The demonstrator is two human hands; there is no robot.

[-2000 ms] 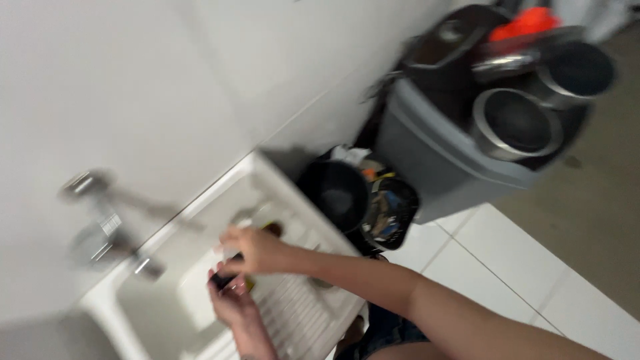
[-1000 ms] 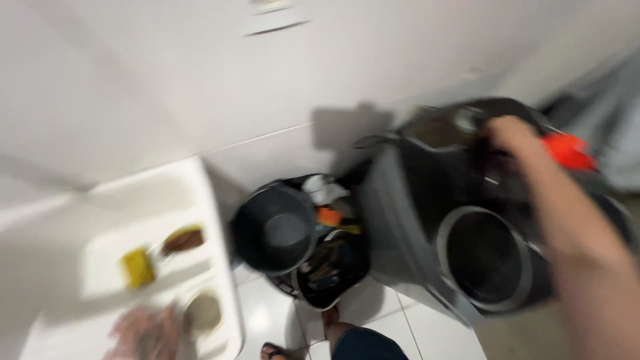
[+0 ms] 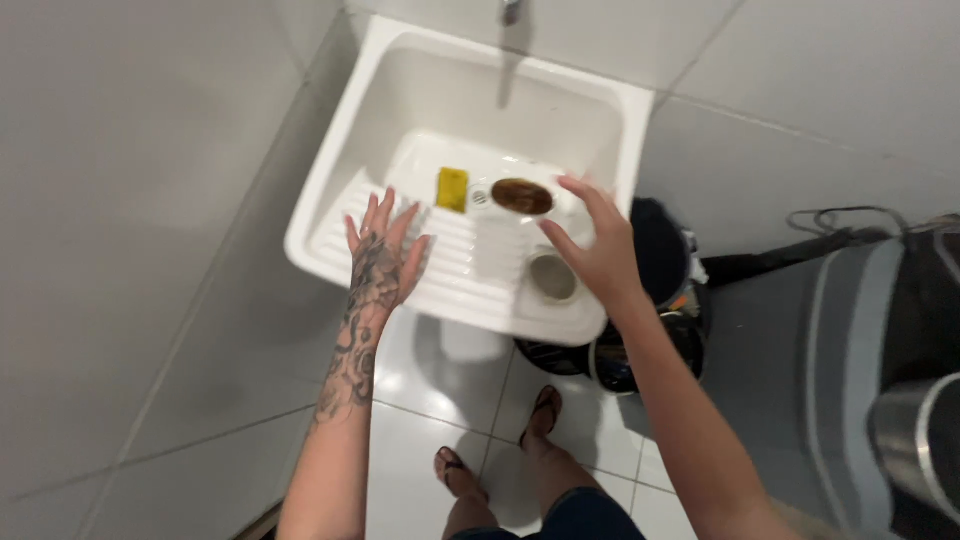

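Note:
Both of my hands are over a white laundry sink (image 3: 337, 150) with a ribbed washboard (image 3: 450, 259). My left hand (image 3: 385, 251), palm down with fingers spread, is over the left part of the ribs and holds nothing. My right hand (image 3: 596, 236) hovers at the right side, thumb and fingers apart, also holding nothing. Just left of its fingertips lies a brown oval brush (image 3: 523, 196) on the basin floor. A yellow sponge (image 3: 452, 189) lies left of the round drain (image 3: 479, 196). A round, pale container (image 3: 553, 277) sits in the sink's front right corner, beside my right hand.
A faucet (image 3: 511, 11) projects from the wall above the basin. Right of the sink are a black bucket (image 3: 658, 251) and a dark container of mixed items (image 3: 652, 352). Farther right stands a large grey bin (image 3: 772, 360) with a metal-rimmed cylindrical container (image 3: 911, 442).
My right hand has moved from the top of the grey bin to over the sink. My left hand now has its fingers spread over the ribs. The view has swung back to the sink.

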